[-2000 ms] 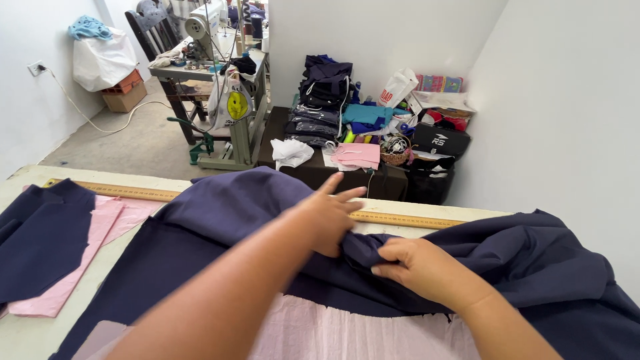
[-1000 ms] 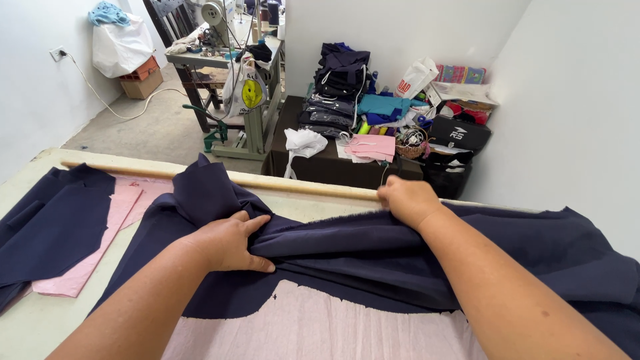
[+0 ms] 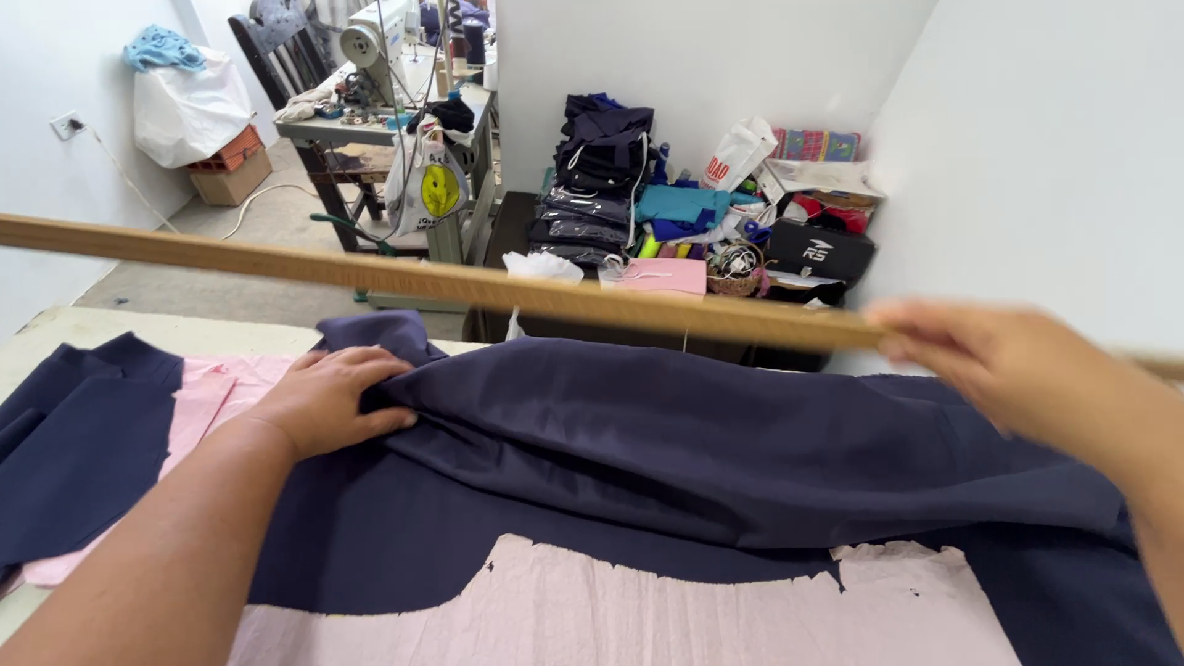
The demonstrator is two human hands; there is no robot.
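Observation:
Near the table's far edge, my left hand (image 3: 338,402) grips bunched navy fabric (image 3: 647,425), its thumb and fingers around a fold. My right hand (image 3: 962,351), somewhat blurred, pinches a long wooden ruler (image 3: 555,296) and holds it raised above the far edge of the table, slanting down to the right. In front lies a light pink pattern piece (image 3: 629,620) with a notched edge, on a flat layer of the navy cloth. At the left, cut navy pieces (image 3: 83,453) rest over pink pieces (image 3: 208,398).
The pale tabletop (image 3: 83,333) shows at the far left. Beyond it stand a sewing machine (image 3: 370,46) on its stand, a white sack (image 3: 190,102) on a box, and a dark low table with folded garments (image 3: 597,176), a basket (image 3: 735,268) and a black box (image 3: 819,250). White walls flank the area.
The ruler, lying along the table's far edge before, is now lifted in my right hand. That hand held the navy fabric earlier and has moved right. My left hand stays on the cloth.

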